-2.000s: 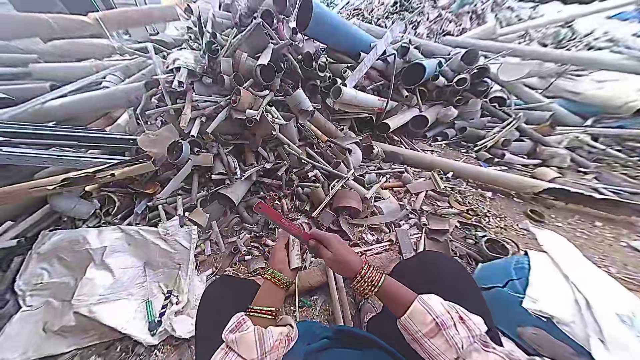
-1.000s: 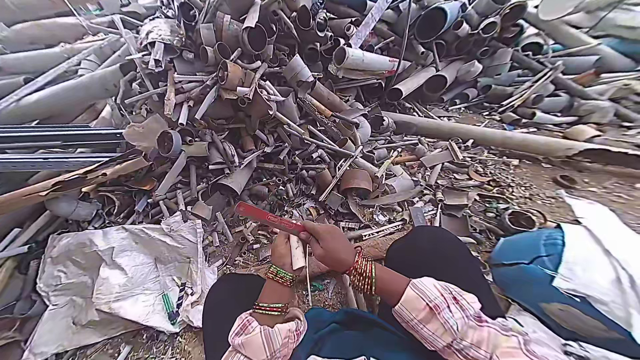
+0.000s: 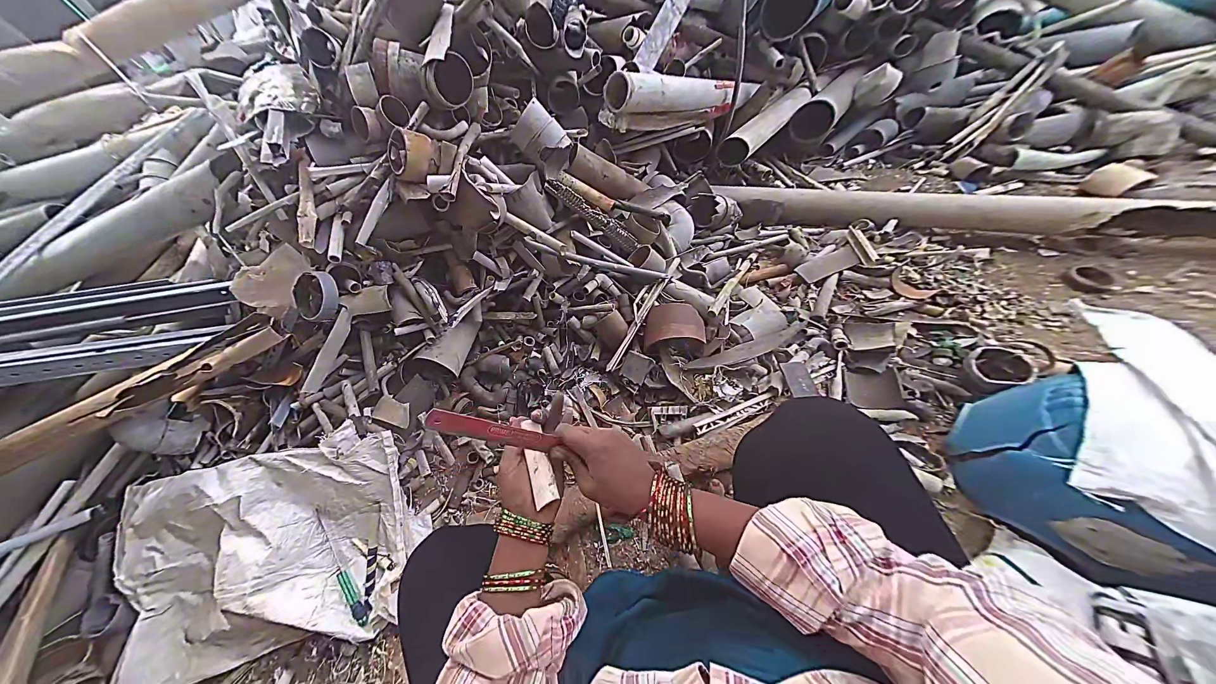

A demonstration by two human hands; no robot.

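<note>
My right hand (image 3: 608, 465) grips one end of a flat red bar-like tool (image 3: 489, 429), which points to the left and lies across a whitish piece of pipe or strip (image 3: 540, 470). That whitish piece is held in my left hand (image 3: 521, 486), just below and left of the right one. Where the two cross, the red tool touches or passes right over the whitish piece; which of these cannot be told. A dark pointed piece (image 3: 554, 410) sticks up between the hands. My fingers hide part of both held things.
Scrap pipes and fittings (image 3: 570, 275) are heaped in front. A long pipe (image 3: 950, 209) stretches to the right. Left lie a crumpled white sack (image 3: 256, 541) and metal channels (image 3: 114, 328). A broken blue container (image 3: 1026, 446) with a white sheet (image 3: 1159, 408) is at the right.
Two seconds ago the red tool sloped up to the left above my left hand; now it lies flatter, across the whitish piece. The view has tilted somewhat downward.
</note>
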